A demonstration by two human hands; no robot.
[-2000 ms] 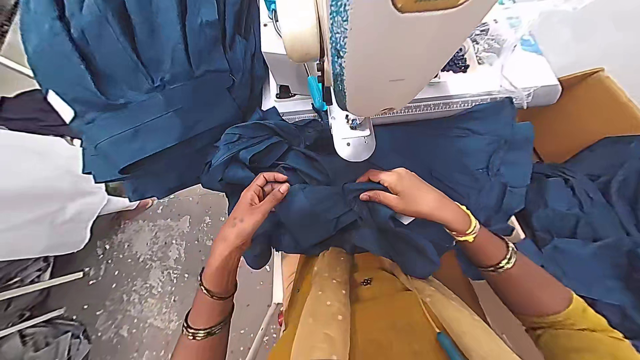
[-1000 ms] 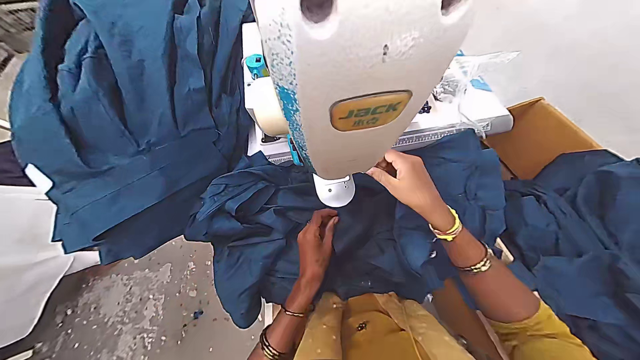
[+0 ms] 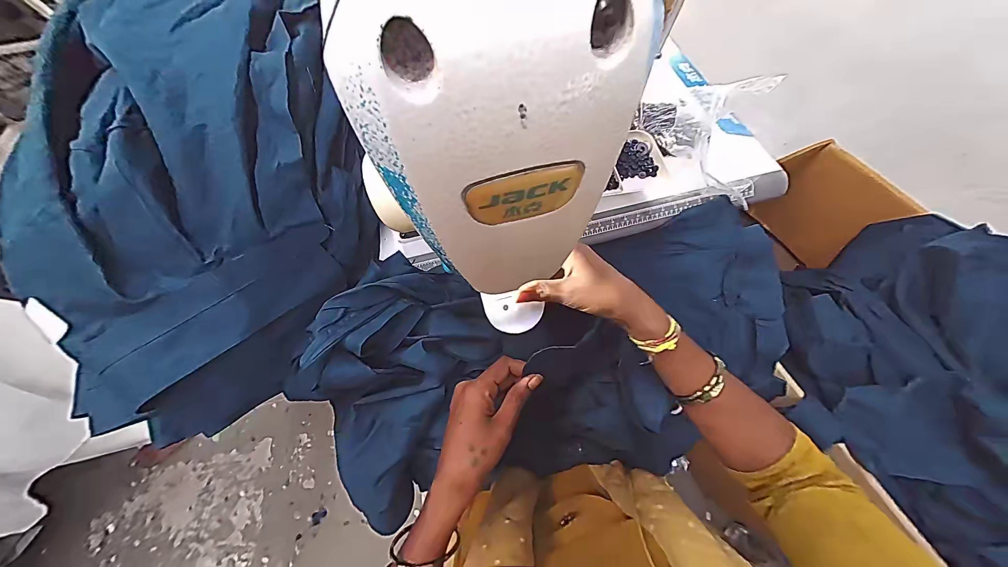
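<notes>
A dark blue cloth garment [image 3: 417,339] lies bunched across the table under the head of a white Jack sewing machine [image 3: 488,102]. My left hand [image 3: 482,417] pinches a folded edge of this cloth between thumb and fingers, just below the machine's rounded white guard [image 3: 512,313]. My right hand [image 3: 587,287] is raised beside that guard, its thumb in front of the guard's right side. The other fingertips are hidden behind the machine head, so what they touch cannot be told. The needle area is hidden as well.
Stacked blue garments [image 3: 213,315] hang at the left. Behind the machine, small dark buttons [image 3: 636,160] sit in a tray beside clear plastic bags [image 3: 709,126]. A cardboard box [image 3: 835,197] stands at the right, with more blue cloth [image 3: 906,331] over it. White cloth [image 3: 35,417] is at far left.
Both hands were on the cloth's near part two seconds ago; the right hand has since risen to the machine's guard. The view has moved closer to the machine head.
</notes>
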